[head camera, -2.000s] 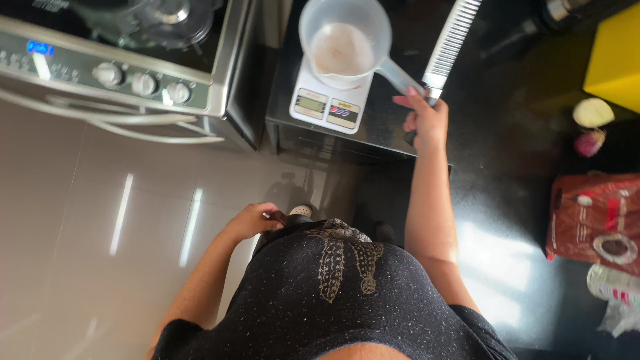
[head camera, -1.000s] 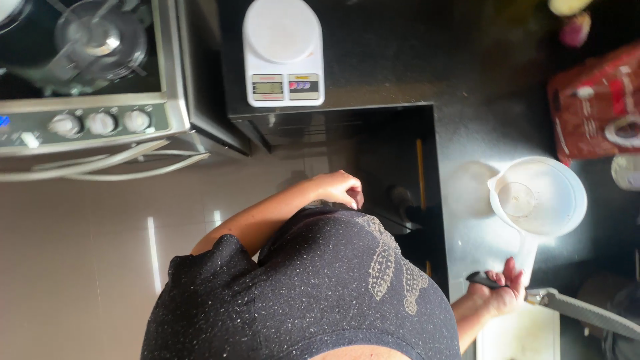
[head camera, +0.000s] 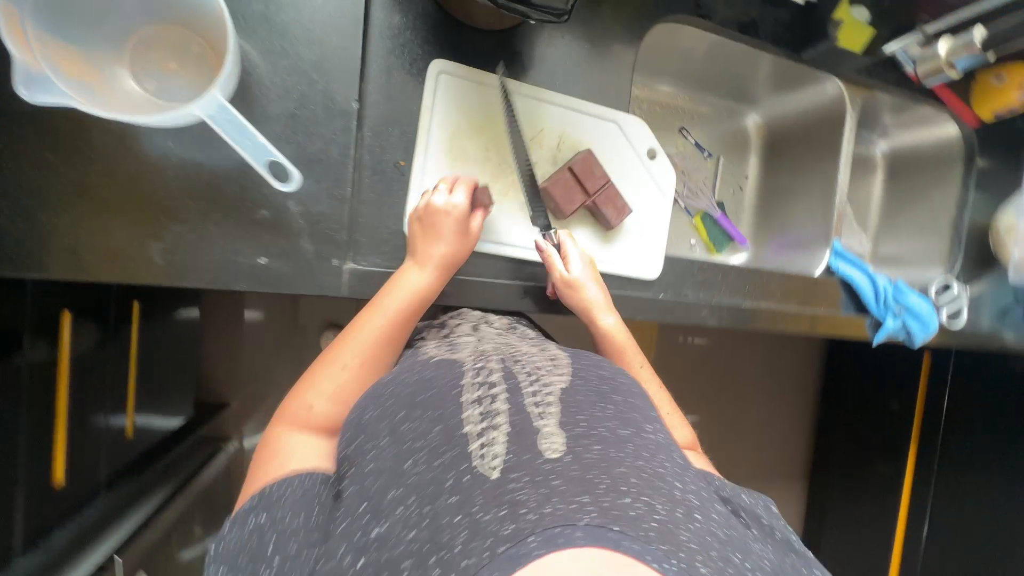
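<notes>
A white plastic cutting board (head camera: 472, 104) lies on the dark counter. My right hand (head camera: 578, 276) grips the handle of a serrated knife (head camera: 522, 152), whose blade lies across the board, pointing away from me. Right of the blade sits a thick block of chocolate (head camera: 588, 188) with grooves between its pieces. My left hand (head camera: 446, 222) is over the board's left part, its fingers closed on a small brown piece of chocolate (head camera: 482, 198). A translucent plastic measuring jug (head camera: 248, 140) stands on the counter at the left, apart from both hands.
Right of the board is a steel double sink (head camera: 788, 144) holding a purple-handled whisk (head camera: 731, 228) and a sponge (head camera: 710, 232). A blue cloth (head camera: 888, 300) hangs over the counter's front edge. A dark pot or bowl (head camera: 484, 11) stands behind the board.
The view has moved from the stove and scale to the cutting board and sink. My right hand has let go of the jug and still has the knife. My left hand has come up over the board.
</notes>
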